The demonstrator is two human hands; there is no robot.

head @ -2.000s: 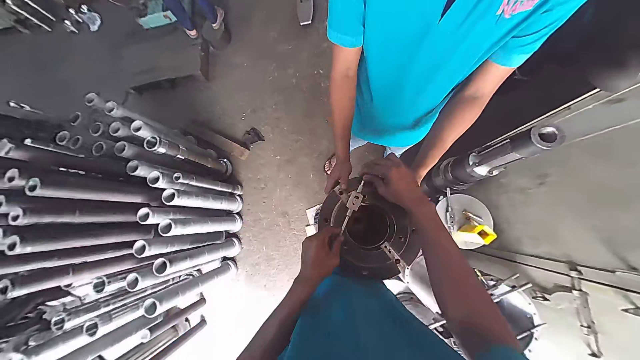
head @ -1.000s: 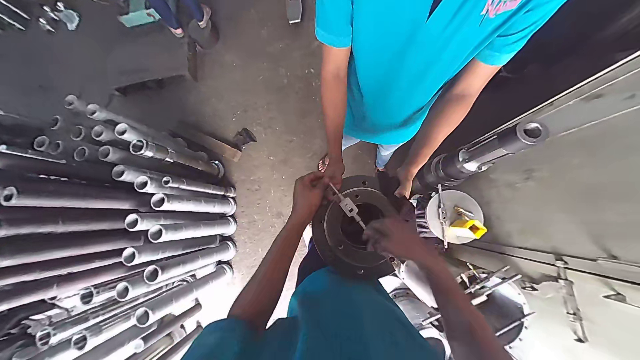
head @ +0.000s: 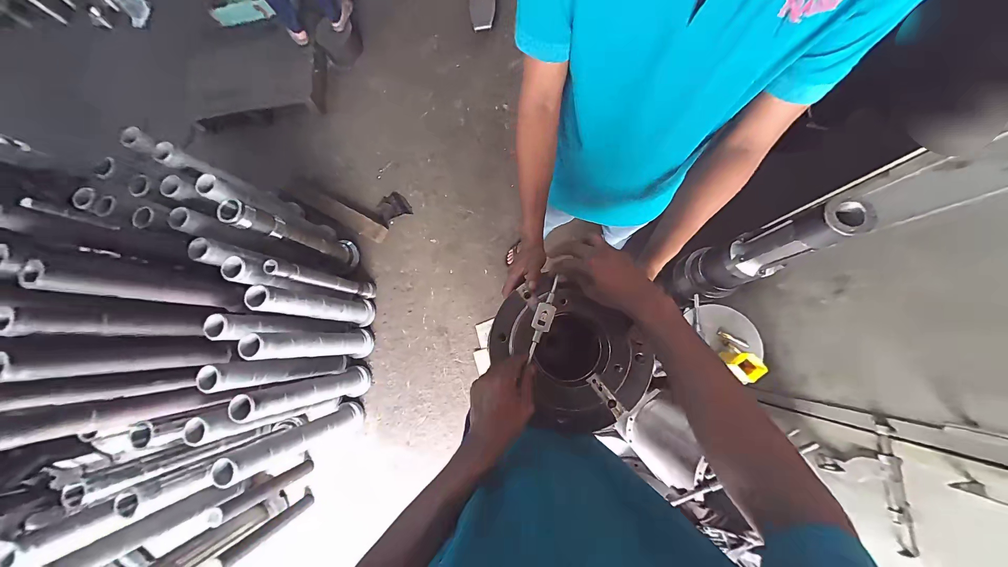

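Note:
A tap wrench (head: 544, 316) lies slantwise over the left part of a round, dark metal flange (head: 580, 394) with a large central bore and small holes round it. My left hand (head: 502, 400) is closed on the wrench's near handle. At the far handle end is my right hand (head: 598, 268), its fingers bent over the flange's far edge; whether they grip the handle is hard to tell. A slotted metal strip (head: 606, 396) sits on the flange's near right part. A co-worker's hand (head: 526, 268) touches the flange's far left edge, and the other is mostly hidden behind my right forearm.
Stacked metal pipes (head: 307, 344) fill the left side. A co-worker in a blue shirt (head: 630, 118) stands opposite. To the right are a round plate (head: 736, 323) with a yellow object (head: 743, 367), a thick metal shaft (head: 795, 240) and a cylindrical metal part (head: 665, 441).
The tap wrench has turned on the flange since one second ago. My left hand has moved from its far end to the near end, and my right hand from near to far.

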